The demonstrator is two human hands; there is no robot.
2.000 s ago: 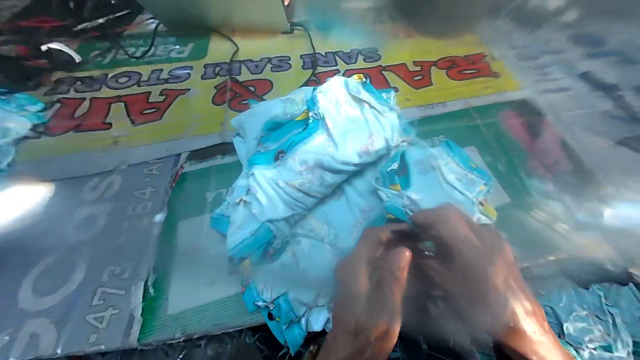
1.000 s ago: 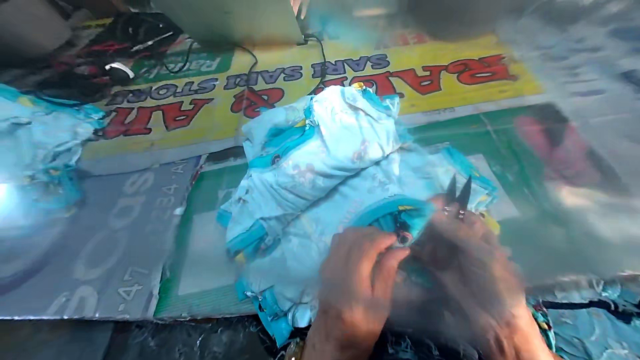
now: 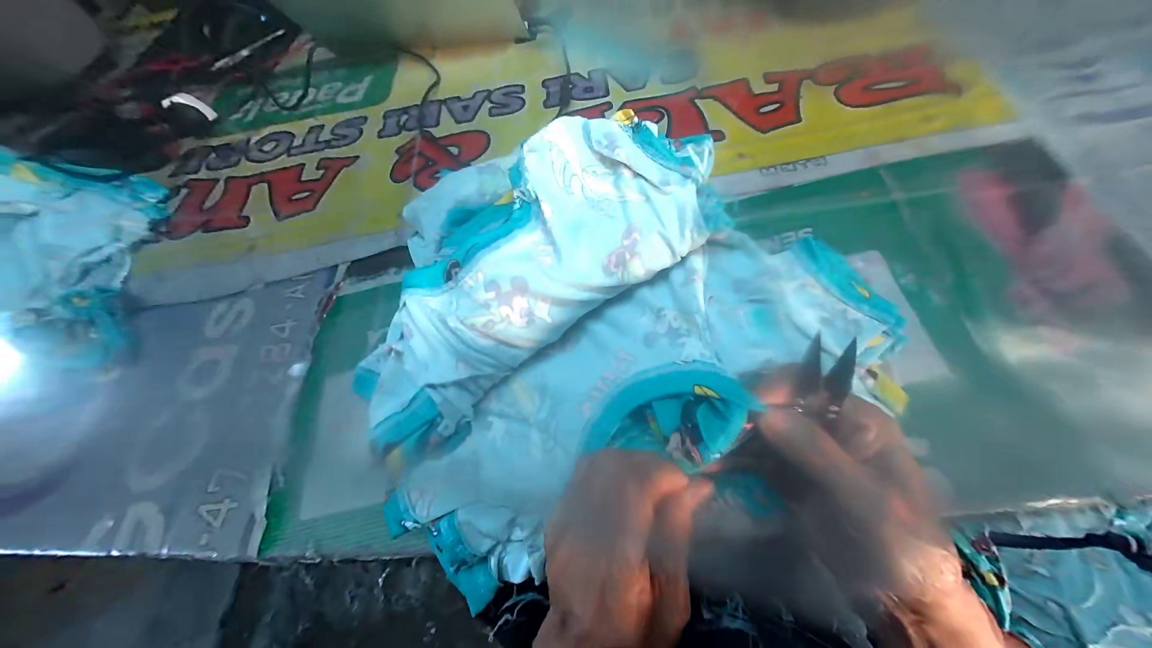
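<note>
Light-blue printed children's garments [image 3: 576, 270] with teal trim lie in a loose pile in front of me, one folded over another. My left hand [image 3: 621, 531] pinches the teal neckband [image 3: 666, 378] of the nearest garment at its lower edge. Beside it on the right, my right hand [image 3: 837, 486] is blurred and holds small dark thread snips [image 3: 826, 378], whose two pointed blades stick up past the fingers, apart at the tips. That hand's fingers also come close to the neckband; whether they grip the cloth cannot be told.
Printed tarpaulin sheets [image 3: 198, 405] cover the work surface. Another heap of light-blue garments [image 3: 63, 243] lies at the far left. Dark cables [image 3: 432, 81] run near a pale machine base [image 3: 405, 27] at the back. More blue cloth [image 3: 1071, 576] lies at the lower right, below the table's front edge.
The teal neckband, hidden two seconds ago, shows as an open loop at my left hand. The snips' blades have come into sight above my right hand. The view has shifted somewhat left.
</note>
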